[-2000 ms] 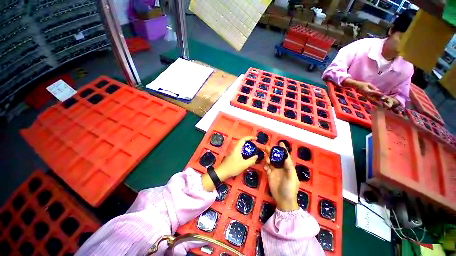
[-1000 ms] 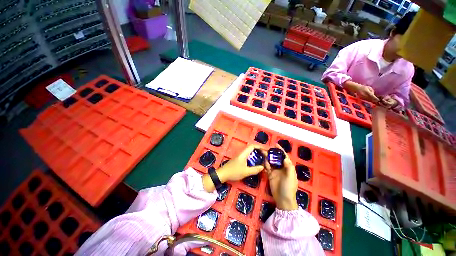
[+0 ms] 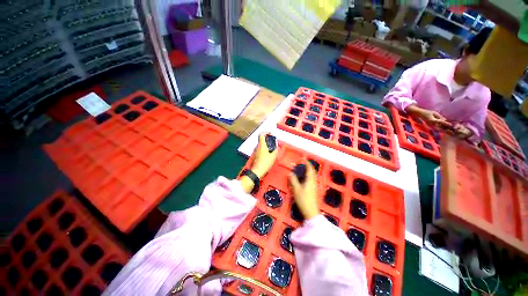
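The red-orange working tray point(image 3: 389, 202) lies in front of me, with dark watch-like units in many pockets. My left hand point(image 3: 264, 157) is over its far left corner, with a dark unit point(image 3: 271, 142) at the fingertips. My right hand point(image 3: 305, 188) is lower, over the middle of the tray, with its fingers on another dark unit point(image 3: 299, 171). The right hand is slightly blurred, and whether that unit rests in a pocket is hard to tell. Both units look dark, with no lit face seen.
A second filled tray point(image 3: 340, 128) lies beyond on a white sheet. A mostly empty tray point(image 3: 136, 159) is at left, above a filled lower tray point(image 3: 55, 254). A clipboard with paper point(image 3: 224, 97) is at back left. A tilted tray point(image 3: 472, 184) and a pink-coated person point(image 3: 443, 95) are at right.
My hands have moved apart. The left went up and left with its unit to the tray's far corner, the right slightly left. The units' lit faces no longer show. The view has shifted slightly.
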